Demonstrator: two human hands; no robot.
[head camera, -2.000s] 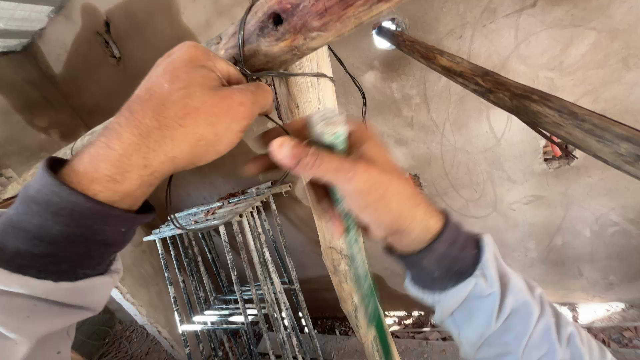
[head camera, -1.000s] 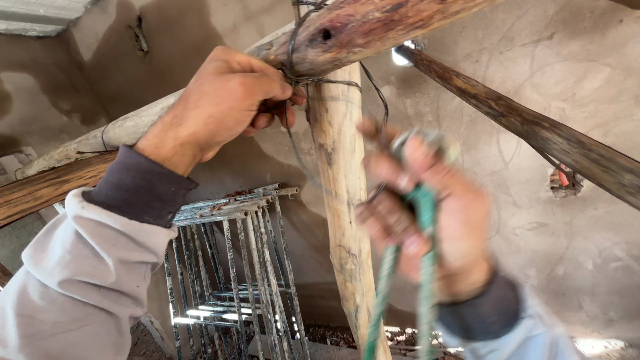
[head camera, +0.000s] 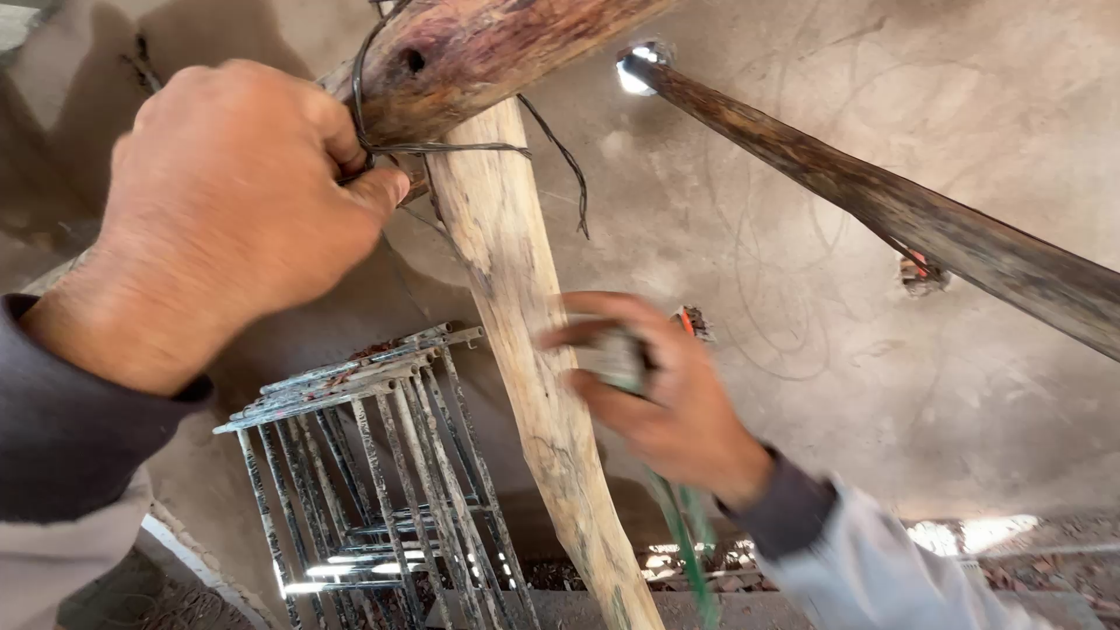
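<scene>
Dark twisted wire wraps the joint where a horizontal log beam crosses a pale upright wooden post. At the left of that joint, my left hand pinches the wire between thumb and fingers. A loose wire end hangs on the post's right side. Lower down, right of the post, my right hand is blurred, its fingers curled around a metal-headed tool with green handles; most of the tool's head is hidden or blurred.
Behind the post, at lower left, stand stacked paint-spattered metal frames. A dark diagonal pole runs from a bright hole in the plastered wall toward the right edge. Rubble lies along the wall's foot.
My right hand with the green-handled tool has moved left and is now near the post's middle. My left hand stays at the wire joint. The view has shifted somewhat.
</scene>
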